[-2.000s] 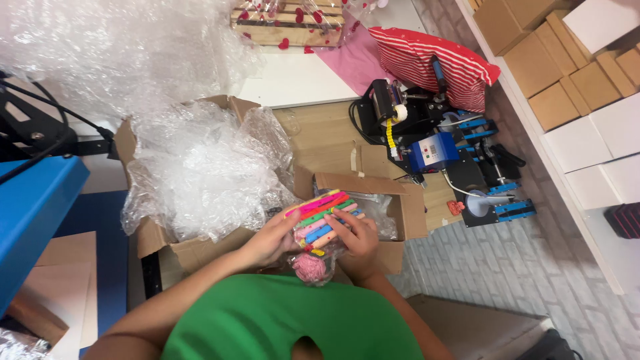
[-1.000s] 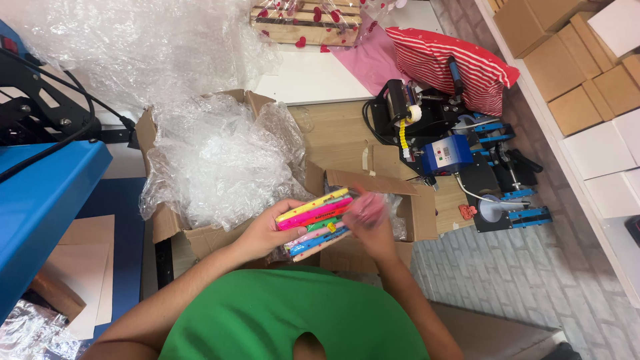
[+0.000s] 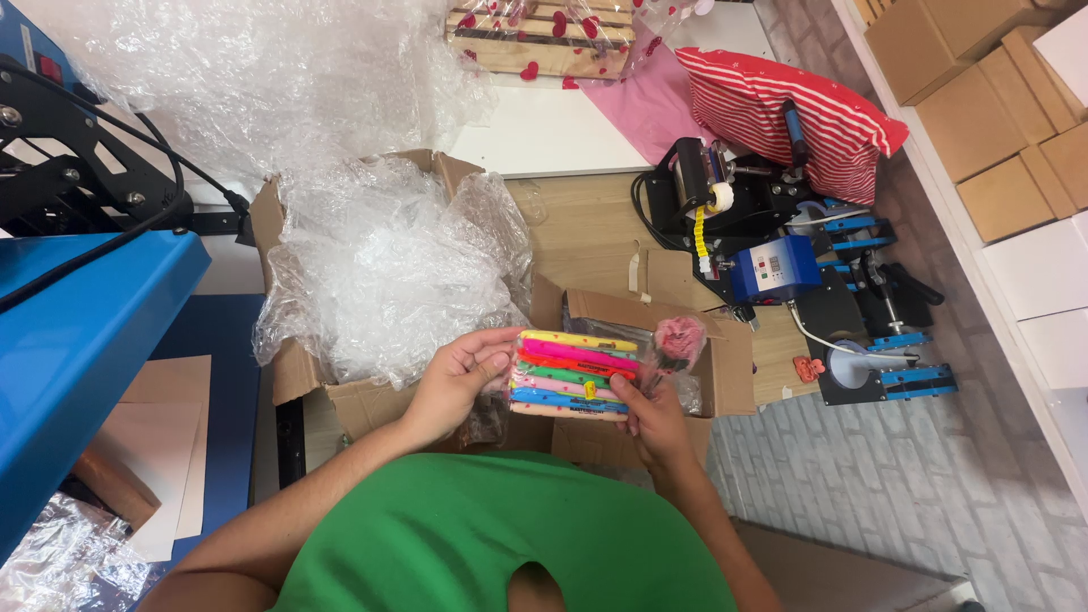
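Note:
A clear-wrapped pack of multicoloured markers or pens [image 3: 569,374] lies flat between my hands, in front of my green top. My left hand [image 3: 463,378] grips its left end between thumb and fingers. With my right hand [image 3: 650,412] I hold its lower right corner, the thumb on top. A pink flower-like item in clear wrap [image 3: 678,342] stands up from the right hand, just right of the pack; how the fingers hold its lower end is hidden. Beneath and behind the pack is an open cardboard box [image 3: 731,361], its contents partly covered.
Bubble wrap [image 3: 391,272] fills a larger cardboard box at the left. A blue-framed heat press [image 3: 93,340] stands far left, a smaller press with a blue control box [image 3: 775,269] at right. Behind lie a wooden crate [image 3: 544,51] and a red striped pillow [image 3: 790,110].
The pink flower-like item, below the pack two seconds ago, is now to its right in my right hand. The pack has turned to lie nearly level.

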